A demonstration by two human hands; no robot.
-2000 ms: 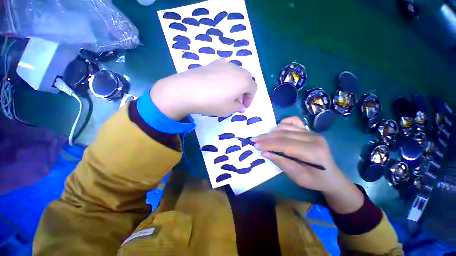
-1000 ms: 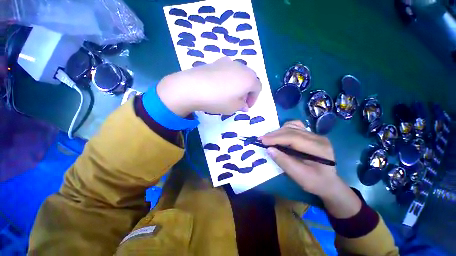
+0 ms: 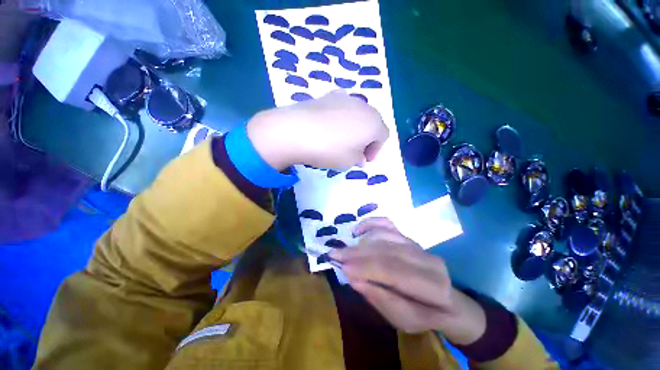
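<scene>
A long white sheet with scattered black half-moon stickers lies in front of me. My left hand, with a blue wrist band, is curled palm down over the sheet's middle; whether its hidden fingers hold anything does not show. My right hand is blurred, over the sheet's bottom end. Its fingers are pinched around the tweezers, mostly hidden, with a thin tip by the lowest stickers. A blank white strip sticks out right of the sheet.
Round units with gold insides and dark discs stand right of the sheet, several more at far right beside a patterned strip. At left are a clear bag, a white box with plug and cable, and a dark-lidded unit.
My right hand has moved down and left to the sheet's bottom end, and the tweezers' dark shaft no longer shows. The blank strip has come into view at right. My left hand keeps its pose.
</scene>
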